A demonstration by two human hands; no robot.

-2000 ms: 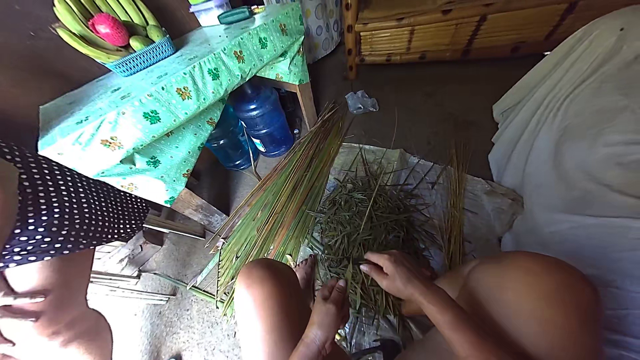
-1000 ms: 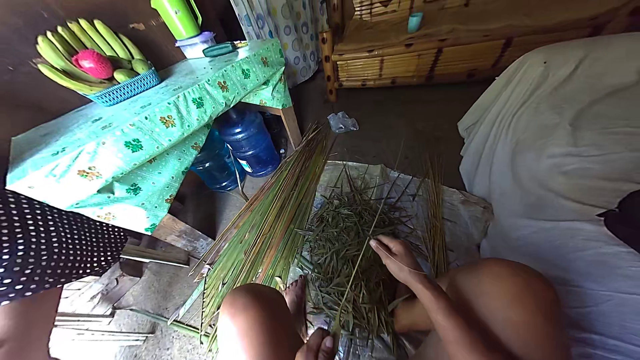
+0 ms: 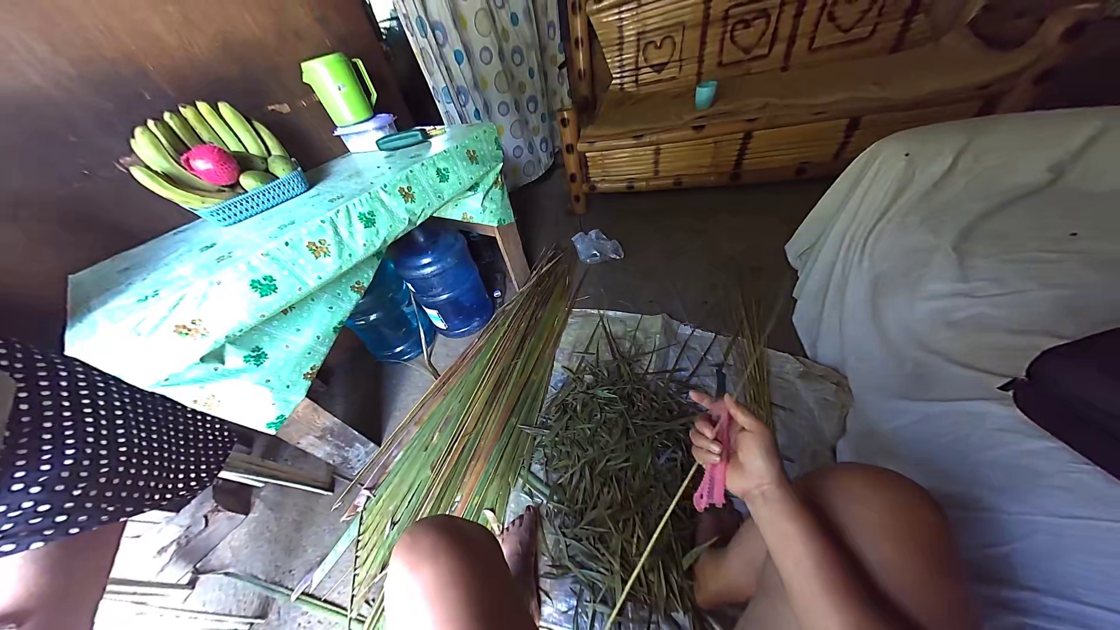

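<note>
My right hand (image 3: 733, 442), above the right side of the leaf pile, is closed on a pink cloth strip (image 3: 716, 464) with a dark thin blade or tool tip (image 3: 720, 381) projecting above it. A thin pale green leaf midrib (image 3: 652, 542) runs from near that hand down to the bottom edge. My left hand is out of view. Shredded green leaf pieces (image 3: 612, 455) lie heaped between my legs on a pale sheet (image 3: 805, 398). Left of the heap lies a bundle of long palm leaves (image 3: 472, 402); thin stripped midribs (image 3: 752, 359) lie at its right.
At left, a table with a flowered cloth (image 3: 289, 289) bears a blue basket (image 3: 262, 197) of bananas and a green pitcher (image 3: 339, 87). Blue water jugs (image 3: 446, 280) stand beneath. A person in a dotted garment (image 3: 105, 446) is at left. A bamboo bench (image 3: 682, 162) and white-draped furniture (image 3: 954, 254) stand beyond.
My right hand has risen from the leaf pile and now shows the pink-wrapped tool. My left hand, visible at the bottom a second ago, is out of view.
</note>
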